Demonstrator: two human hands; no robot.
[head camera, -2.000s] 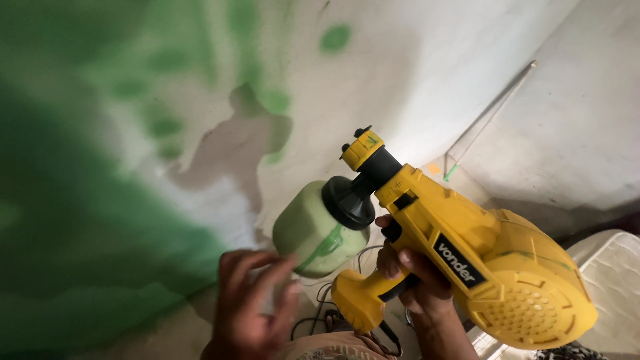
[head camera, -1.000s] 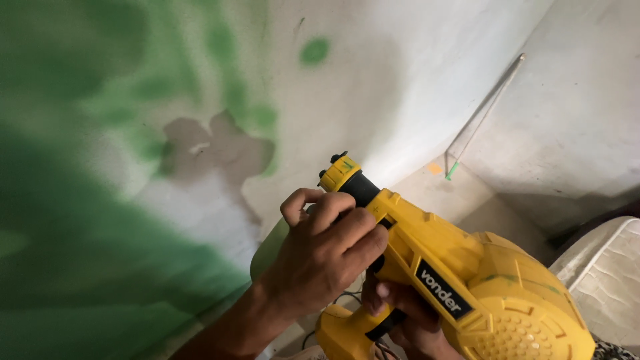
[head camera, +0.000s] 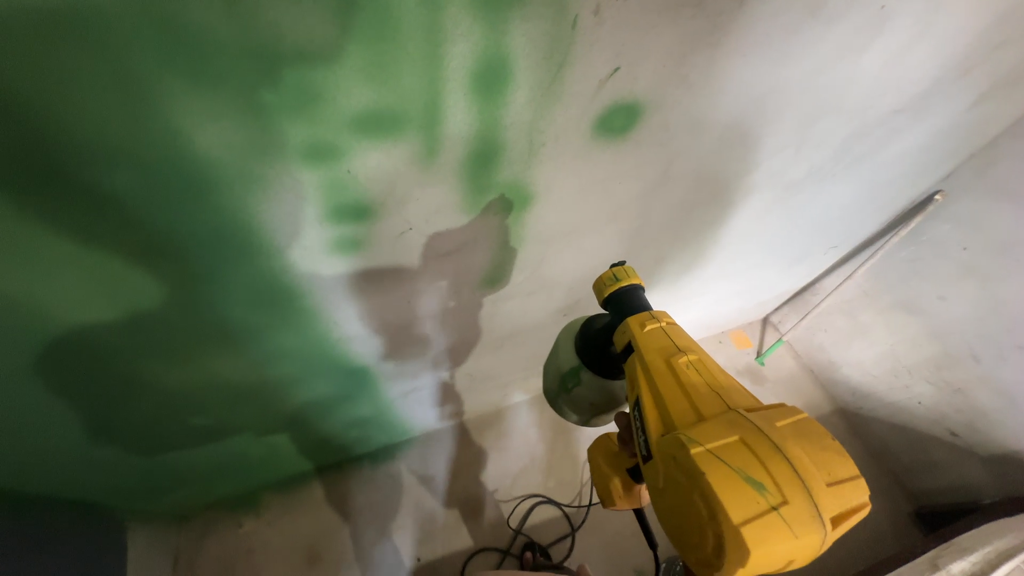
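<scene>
A yellow and black electric paint sprayer (head camera: 744, 456) is in my right hand (head camera: 624, 432), which is mostly hidden behind the body and grip; only some fingers show. The sprayer's yellow nozzle cap (head camera: 618, 283) points up and left toward the wall. Below the nozzle hangs a translucent paint cup (head camera: 580, 376) with green paint smeared on it. My left hand cannot be made out in this view. The pale wall (head camera: 680, 176) carries green paint (head camera: 200, 280) over its left part, with blurry green streaks and spots further right.
A black cord (head camera: 552, 512) lies in loops on the floor (head camera: 264, 536) beneath the sprayer. A thin pole (head camera: 856, 268) with a green end leans in the corner at the right. A pale padded edge (head camera: 968, 552), perhaps a mattress, shows at the lower right.
My left hand came over the cup and nozzle area, then left the view. The sprayer has turned so that its nozzle points more toward the wall and its rear faces me.
</scene>
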